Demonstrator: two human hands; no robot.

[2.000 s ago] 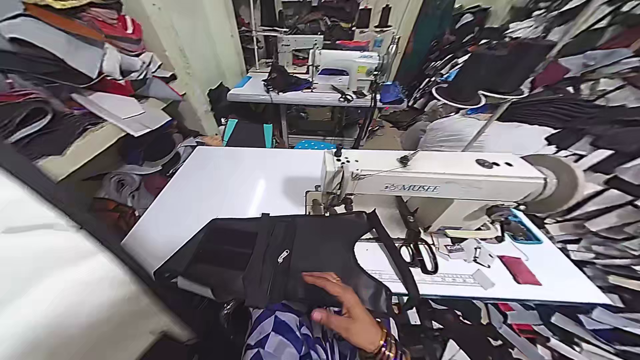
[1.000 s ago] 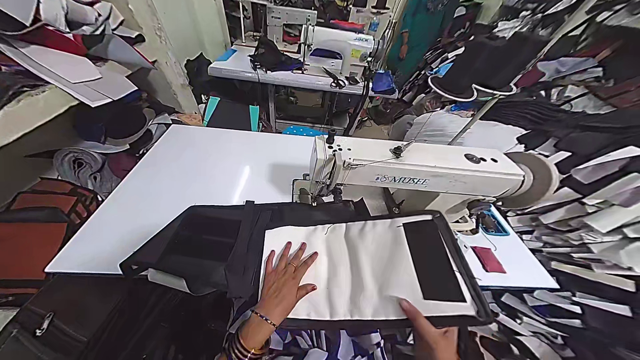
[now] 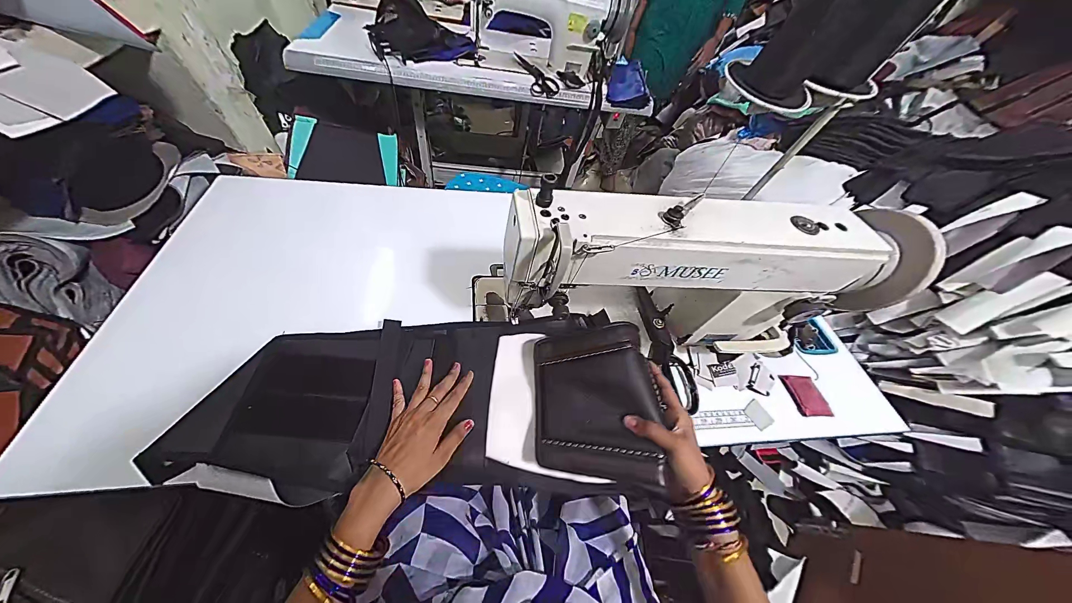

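Observation:
A black fabric bag piece [image 3: 293, 402] lies across the front of the white sewing table. My left hand [image 3: 425, 427] rests flat on it, fingers spread. With my right hand [image 3: 674, 435] I grip the right edge of a dark brown leather-like panel with pale stitching [image 3: 596, 402], thumb on top and fingers at its far side. White backing [image 3: 512, 402] shows between the panel and the black fabric. Just beyond the work stands a white sewing machine [image 3: 703, 243]; whether its needle touches the fabric cannot be seen. Black-handled scissors [image 3: 682, 377] lie right of the panel.
On the right of the white table [image 3: 276, 251] are a clear ruler [image 3: 724, 417], a maroon fabric piece [image 3: 806, 395] and a blue tray [image 3: 814, 337]. A second sewing machine [image 3: 544, 33] stands behind, with a person in green [image 3: 678, 42] beside it. Fabric scraps [image 3: 1005, 276] are heaped at the right.
The broad white backing with its black rectangle, in view a second ago, is now mostly out of sight. The brown panel has come into view under my right hand. My left hand still lies flat.

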